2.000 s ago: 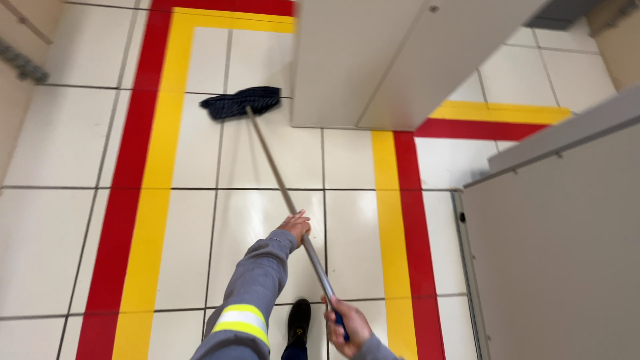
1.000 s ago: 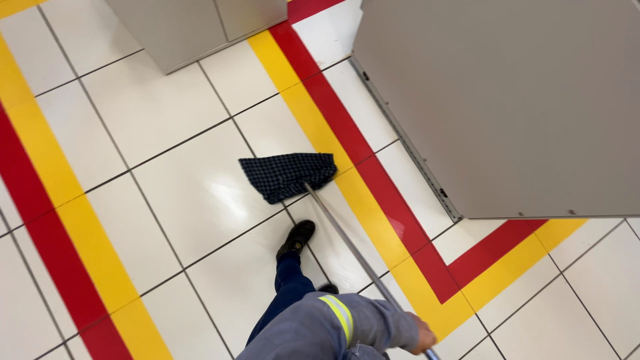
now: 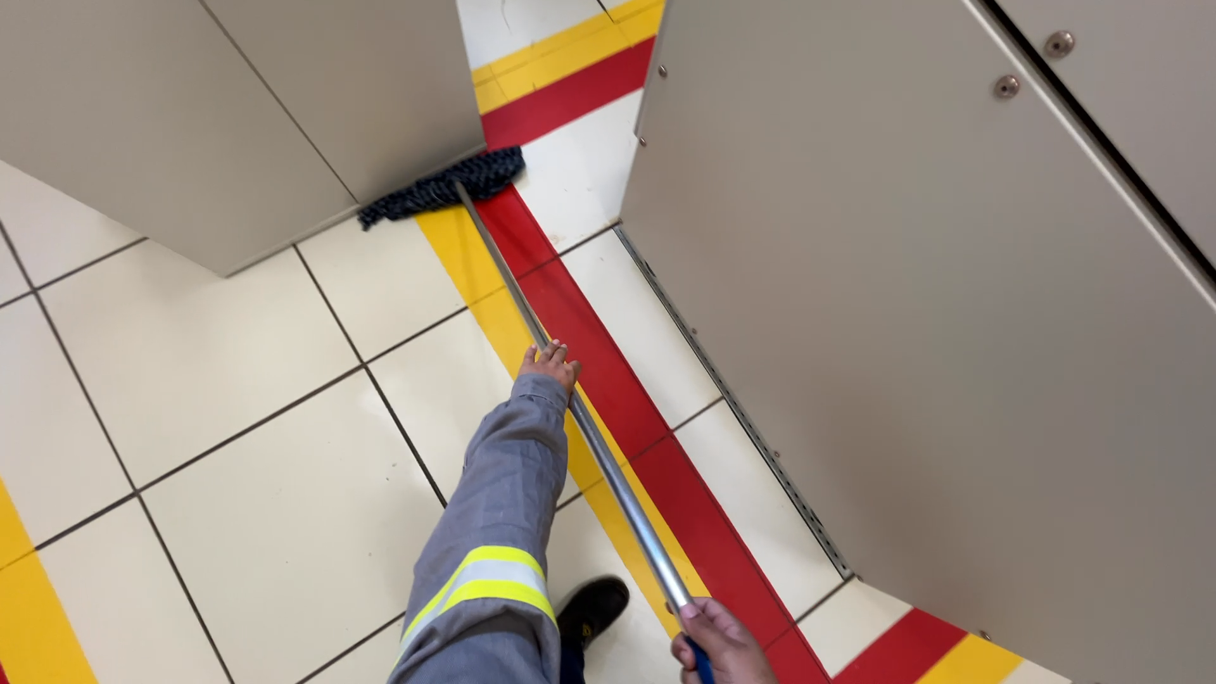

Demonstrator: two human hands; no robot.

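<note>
A flat mop with a dark blue checked cloth head (image 3: 442, 187) lies on the floor against the base of the grey cabinet at the upper left. Its metal pole (image 3: 622, 494) runs from there down to the lower right. My left hand (image 3: 551, 365), in a grey sleeve with a reflective band, is closed around the middle of the pole. Near the bottom edge, my right hand (image 3: 717, 641) grips the pole's upper end at its blue grip (image 3: 699, 658).
A grey metal cabinet (image 3: 380, 95) stands at upper left, a larger grey panelled one (image 3: 855, 313) at right. Between them runs a passage of pale floor tiles (image 3: 285, 494) with red (image 3: 608, 351) and yellow tape. My black shoe (image 3: 597, 608) is at the bottom.
The mop head, out on the open tiles beside the yellow stripe one second ago, is now against the left cabinet's base. The view has shifted and turned strongly.
</note>
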